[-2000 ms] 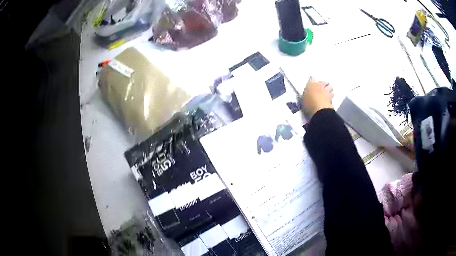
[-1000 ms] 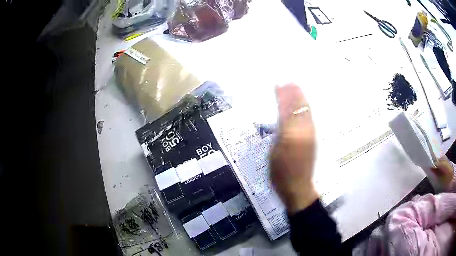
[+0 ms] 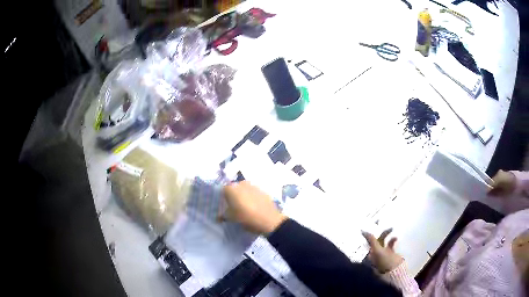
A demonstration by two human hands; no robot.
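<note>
My right hand (image 3: 249, 207), in a dark sleeve, reaches left across the table, its fingers closed on the edge of a blurred, pale sheet or clear bag (image 3: 203, 232). This lies over the black-and-white labels (image 3: 238, 281) and partly hides them. The printed spec sheet (image 3: 270, 261) is partly under my forearm. Small dark swatches (image 3: 279, 152) lie beyond my hand. My left hand is not in view.
Another person's hand (image 3: 503, 183) holds folded white papers (image 3: 458, 173); their other hand (image 3: 383, 253) is open over the white table (image 3: 107, 217). Around are a tan bag (image 3: 145, 188), reddish-brown bag (image 3: 188, 116), green tape roll (image 3: 290, 107), scissors (image 3: 386, 51) and black threads (image 3: 420, 119).
The view has shifted, showing more of the far table. My right hand has moved left from over the spec sheet and taken hold of the pale sheet. The other person's open hand has come into view.
</note>
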